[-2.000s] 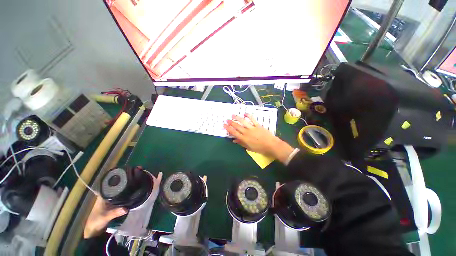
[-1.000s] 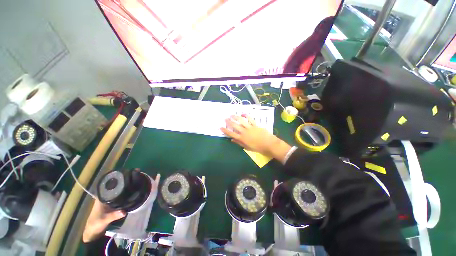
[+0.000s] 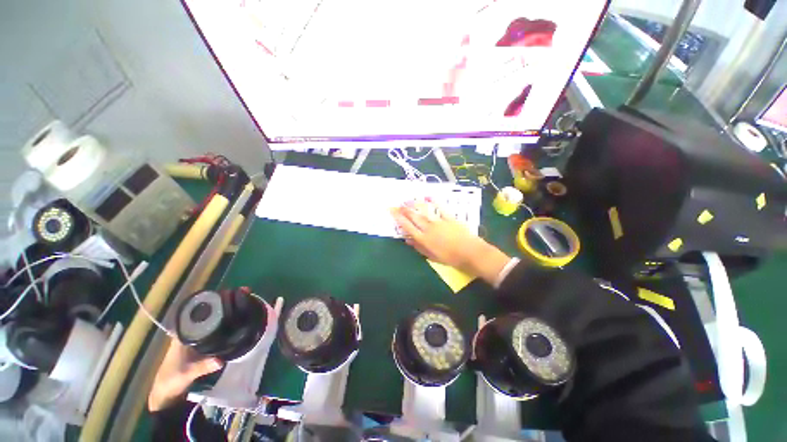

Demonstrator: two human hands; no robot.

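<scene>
Several PTZ security cameras stand in a row at the bench edge; the leftmost (image 3: pixel 220 325), second (image 3: pixel 317 334), third (image 3: pixel 431 345) and rightmost (image 3: pixel 525 354) have black heads on white arms. Their grey LED rings show. My left hand (image 3: pixel 179 373) is around the lower left of the leftmost head, gripping it; part of the hand is hidden behind it. My right hand (image 3: pixel 438 235) rests with fingers spread on the right part of the white keyboard (image 3: pixel 319 200), holding nothing. The monitor (image 3: pixel 388 69) above shows a very bright whitish picture with pink and red patches.
A yellow tape roll (image 3: pixel 548 242), a yellow note (image 3: pixel 452 274) and a black machine (image 3: pixel 682 190) are right of the keyboard. A white strip loops at far right. Left are yellowish rails (image 3: pixel 164 302), a grey box (image 3: pixel 138 207), white rolls and piled cameras.
The monitor picture has changed from pink and red diagonal lines to a mostly white view with small pink and red patches. My hands and the camera row stay about where they were.
</scene>
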